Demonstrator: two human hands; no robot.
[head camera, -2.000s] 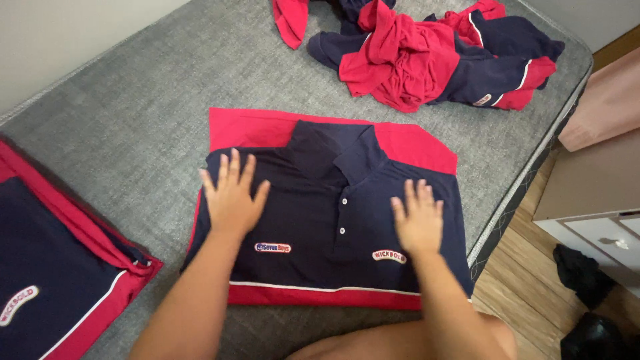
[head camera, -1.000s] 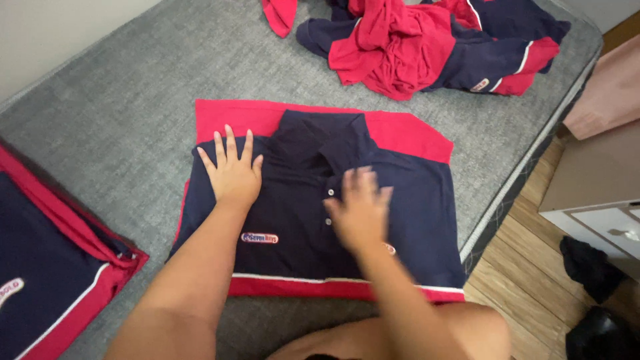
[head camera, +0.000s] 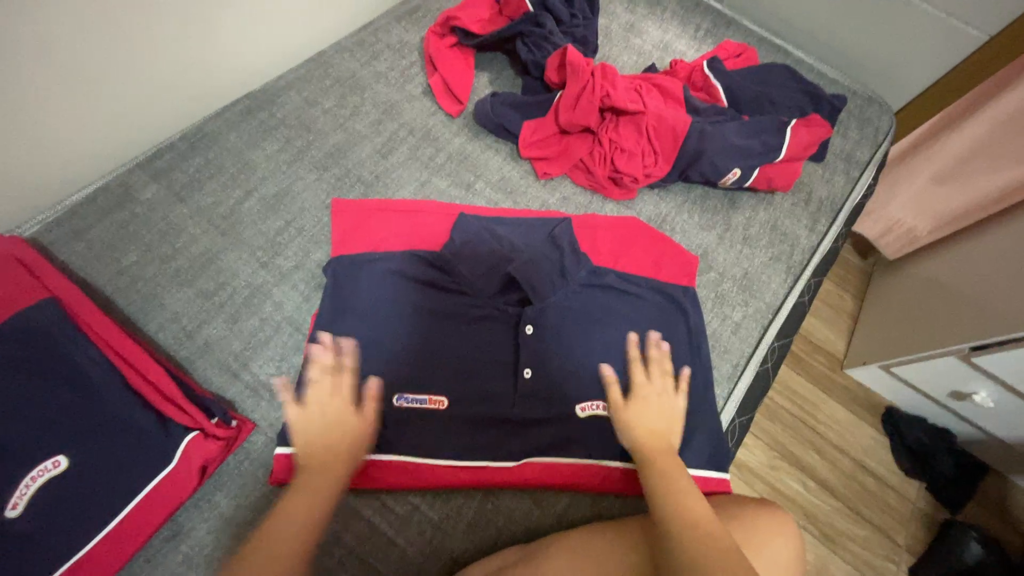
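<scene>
A navy and red polo shirt (head camera: 480, 352), folded into a rough rectangle with its collar and two white buttons facing up, lies on a grey mattress (head camera: 264, 176). My left hand (head camera: 332, 400) is over the shirt's left side, slightly blurred, fingers apart. On the right side, my right hand (head camera: 652, 392) rests flat beside the button placket, partly covering a sewn patch, and grips nothing. Another patch shows between my hands. A white stripe and a red band run along the shirt's near edge.
Another folded navy and red shirt (head camera: 88, 384) lies at the left. Crumpled red and navy shirts (head camera: 624, 120) are heaped at the far side. Beyond the mattress's right edge stand a drawer unit (head camera: 952, 352) and dark items (head camera: 936, 456) on the wooden floor (head camera: 808, 432).
My right hand has moved from near the buttons to the shirt's right side. My left hand has come down from the shoulder area toward the near edge.
</scene>
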